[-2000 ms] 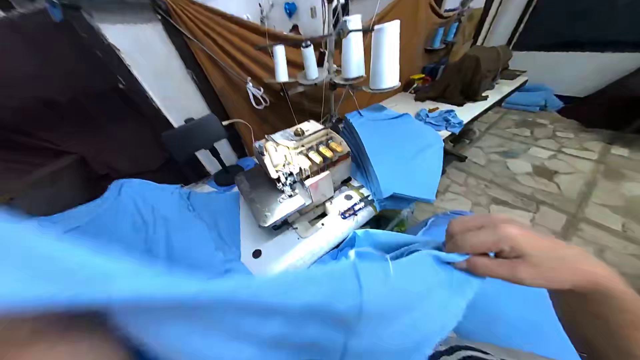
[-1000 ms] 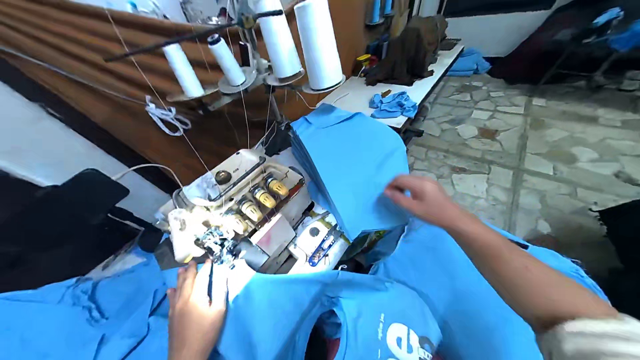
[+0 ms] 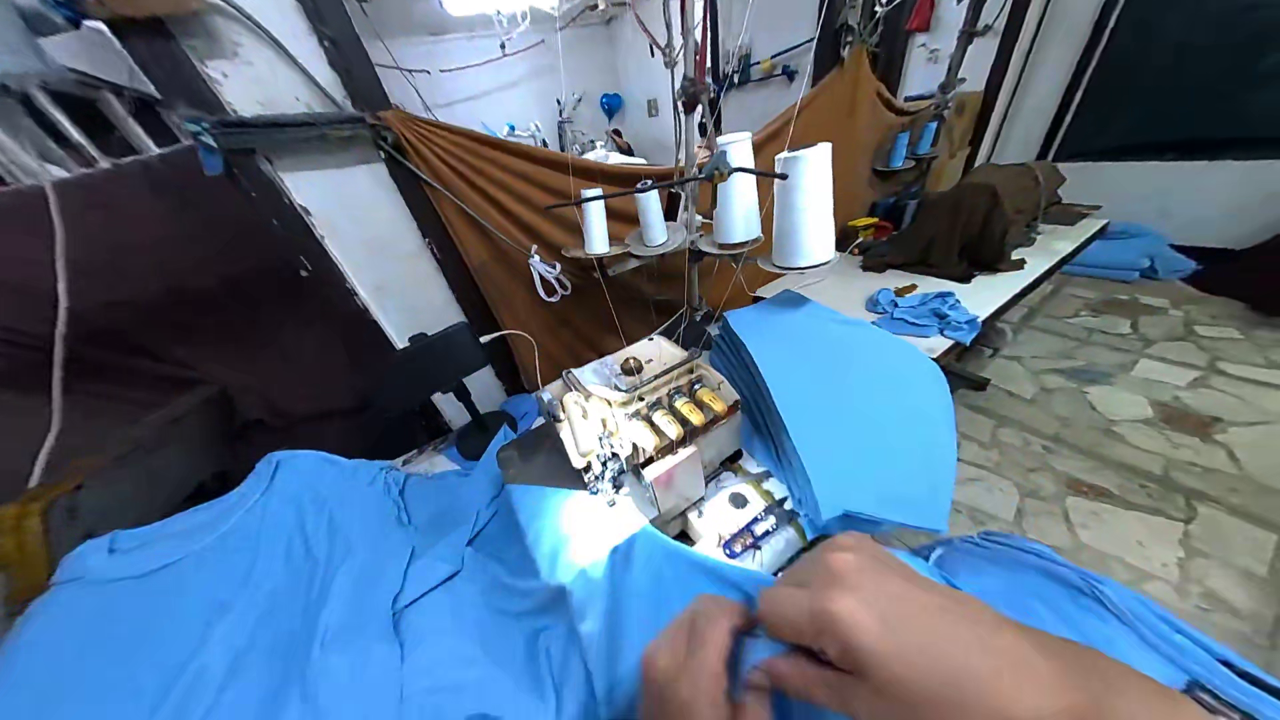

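My left hand (image 3: 700, 655) and my right hand (image 3: 870, 620) are close together at the lower middle, both pinching blue knit fabric (image 3: 640, 590) in front of an overlock sewing machine (image 3: 650, 410). The cloth runs up to the lit needle area of the machine. A blue shirt (image 3: 250, 560) lies spread to the left. Behind my right hand stands a stack of cut blue fabric pieces (image 3: 850, 410). Thread snips with a blue handle (image 3: 755, 530) lie on the machine's base at the right. The fingertips are partly hidden in the folds.
White thread cones (image 3: 804, 205) stand on a rack above the machine. A white table (image 3: 1050, 250) behind carries brown cloth (image 3: 950, 230) and blue scraps (image 3: 925, 312). More blue garments (image 3: 1090, 600) lie at the right. A brown curtain (image 3: 480, 200) hangs behind.
My right hand has moved from the stack of cut pieces down to the fabric. My left hand has left the needle area and is now beside the right. The view has shifted.
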